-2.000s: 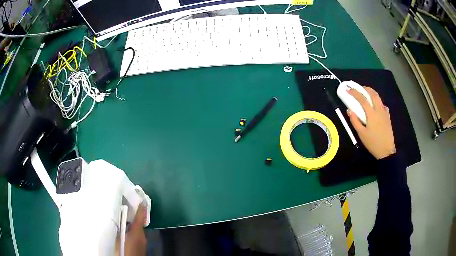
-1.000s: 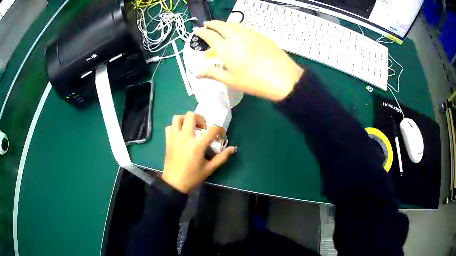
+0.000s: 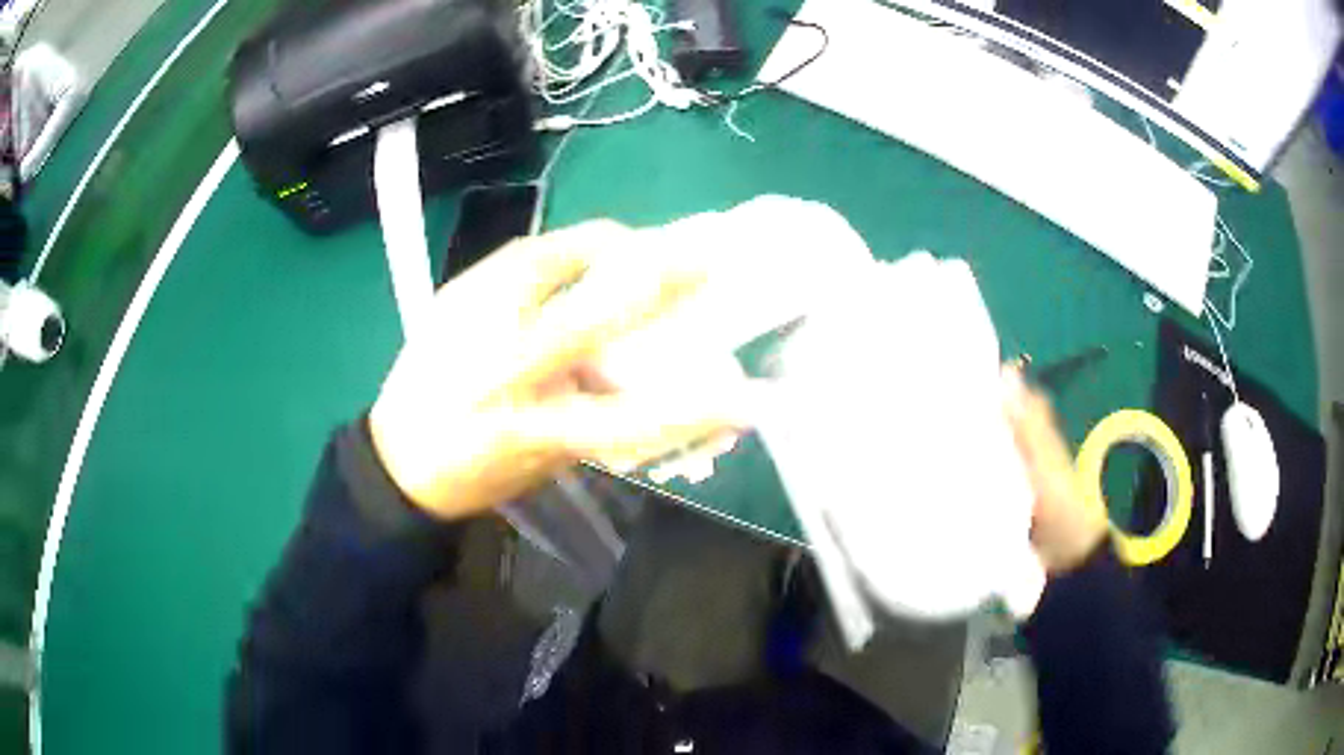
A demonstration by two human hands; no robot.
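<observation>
A white security camera (image 3: 907,428) is held up over the front edge of the green mat, close to the lens and overexposed. Its thin white antenna (image 3: 814,516) points down and towards me. My left hand (image 3: 546,369) is closed around the camera's narrower end on the left. My right hand (image 3: 1054,479) grips its far right side; most of the fingers are hidden behind the camera body. The camera's lens face does not show.
A black label printer (image 3: 376,103) with a hanging white strip (image 3: 401,221) and a smartphone (image 3: 494,221) are at the upper left. A keyboard (image 3: 1017,155) lies behind. Yellow tape (image 3: 1135,487), a white pen (image 3: 1209,487) and a mouse (image 3: 1251,469) are right. Another white camera (image 3: 33,323) is far left.
The camera has been lifted off the mat and moved right, towards me. My right hand has moved from its head to its right side. My left hand has risen with it.
</observation>
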